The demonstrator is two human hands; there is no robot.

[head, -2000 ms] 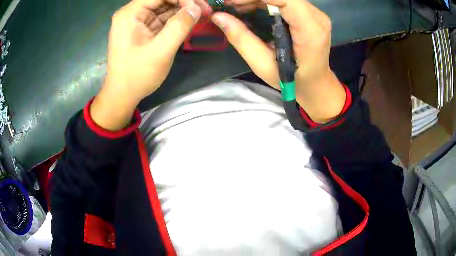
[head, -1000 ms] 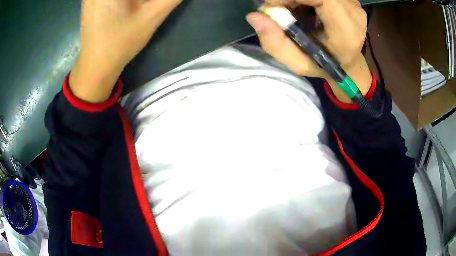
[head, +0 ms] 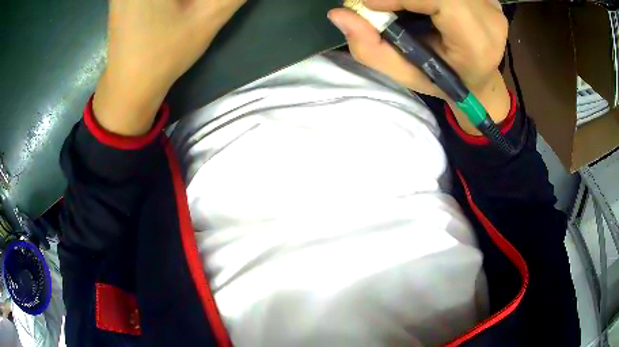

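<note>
My right hand [head: 434,51] is at the top right and holds a soldering iron [head: 434,70] between thumb and fingers. The iron has a black handle, a green band and a pale collar. It slants from upper left to lower right, and its tip is cut off by the top edge. My left hand [head: 159,57] is at the top left, over the bench. Its fingers are cut off by the top edge, so what they hold, if anything, is hidden.
The dark green bench top [head: 51,88] curves along the top and left. A round blue-rimmed fan [head: 26,276] is at the lower left. An open brown carton [head: 543,88] with white layered items [head: 592,101] is at the right. Grey metal tubing [head: 601,230] is below it.
Both hands have moved apart and up towards the top edge. The iron has turned from near upright to slanted. The red housing seen under the hands earlier is out of view.
</note>
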